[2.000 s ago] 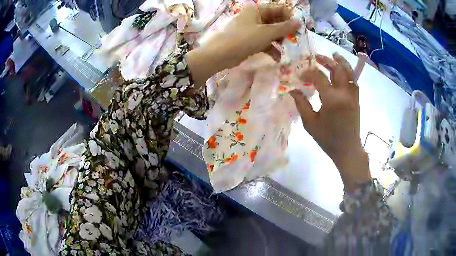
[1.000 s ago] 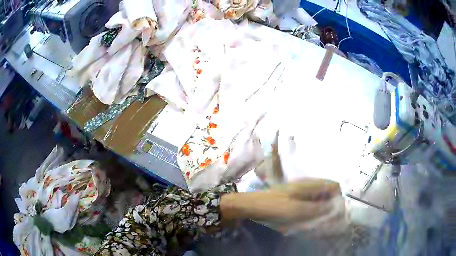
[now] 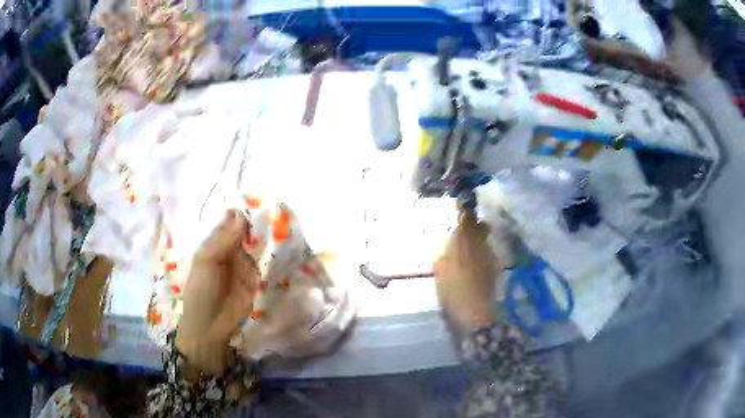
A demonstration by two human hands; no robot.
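Observation:
A white floral cloth piece (image 3: 298, 314) with orange flowers hangs from my left hand (image 3: 216, 286), which holds it over the table front, left of the machine. My right hand (image 3: 470, 265) is blurred and lies just below the sewing machine's needle area; its fingertips are hidden, so its grip cannot be told. The white sewing machine head (image 3: 523, 122) has blue, yellow and red marks. More floral cloth (image 3: 135, 192) lies spread on the table at my left, partly behind my left hand.
Blue-handled scissors (image 3: 539, 295) lie right of my right hand, beside white scraps (image 3: 608, 282). A gathered floral bundle (image 3: 151, 49) is at the back left. A brown board (image 3: 86, 302) is at the left table edge. Another person's arm (image 3: 694, 49) shows at the upper right.
The view has swung right, so the machine now stands nearer the middle. My left hand has come up with a floral piece. My right hand is now at the machine.

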